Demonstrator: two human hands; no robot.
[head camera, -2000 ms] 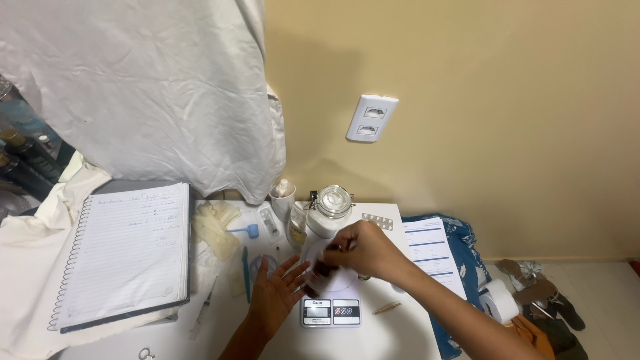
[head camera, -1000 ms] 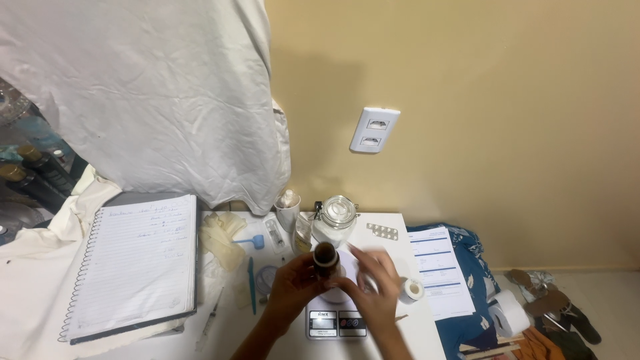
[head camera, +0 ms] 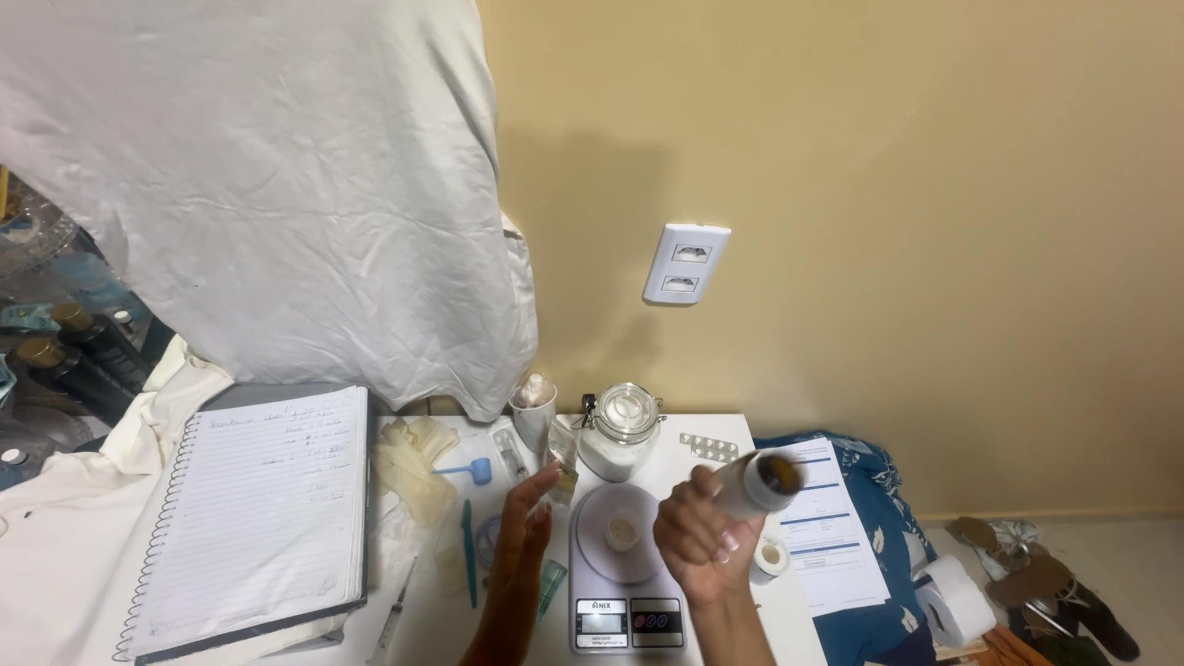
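Note:
My right hand (head camera: 708, 536) grips a small bottle (head camera: 758, 483) with a white label and a dark amber mouth, tilted above the table. Left of the scale, my left hand (head camera: 523, 546) is raised with its fingers apart and holds nothing. Between the hands is a white digital kitchen scale (head camera: 601, 575), with a small white round cap or cup (head camera: 623, 530) on its round plate. A clamp-lid glass jar (head camera: 622, 435) of white powder stands behind it. To the right are a blister pack (head camera: 709, 448) and a roll of tape (head camera: 770, 559).
A spiral notebook (head camera: 250, 518) lies at left, near latex gloves (head camera: 416, 472), a blue scoop (head camera: 479, 471), a teal pen-like stick (head camera: 469, 553) and a syringe (head camera: 391, 622). A paper cup (head camera: 534, 416) stands by the jar. Printed paper (head camera: 828, 527) lies at right. White cloth (head camera: 351, 203) hangs at upper left.
The bottle was between both hands over the scale; now my right hand alone holds it, farther right. My left hand has let go and moved left. The scale's plate and the small cap or cup show plainly.

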